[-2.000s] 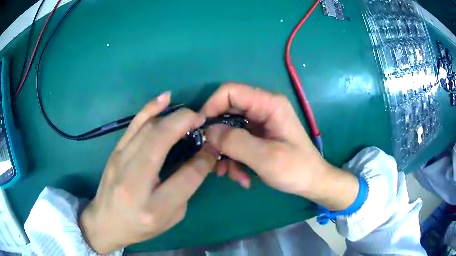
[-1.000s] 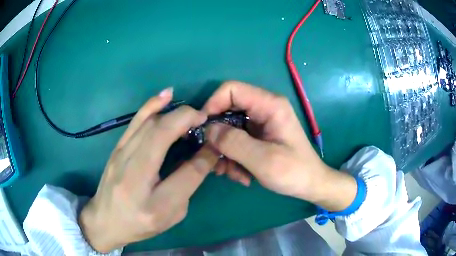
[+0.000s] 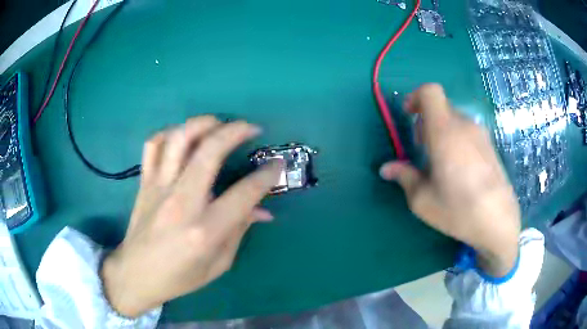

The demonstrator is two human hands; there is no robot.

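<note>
A circuit board in a dark housing [image 3: 297, 177] lies on the green mat with its silvery parts up. My left hand [image 3: 193, 212] is open beside it, its thumb over the board's left part. I cannot tell whether the thumb presses on it. My right hand [image 3: 457, 173], blurred, is at the red test probe [image 3: 387, 119] with thumb and fingers apart. The probe's lower end is hidden by this hand. The black test probe [image 3: 132, 171] shows only its rear end. The rest is hidden by my left hand.
A multimeter [image 3: 26, 160] stands at the left edge, with wires behind it. A clear blister tray [image 3: 521, 96] lies at the right, with dark small parts [image 3: 575, 96] beyond it. A loose board [image 3: 431, 22] lies at the top, beside the red wire.
The board has left my fingers and lies on the mat. My right hand has moved right to the red probe. My left hand has opened. The view has shifted slightly.
</note>
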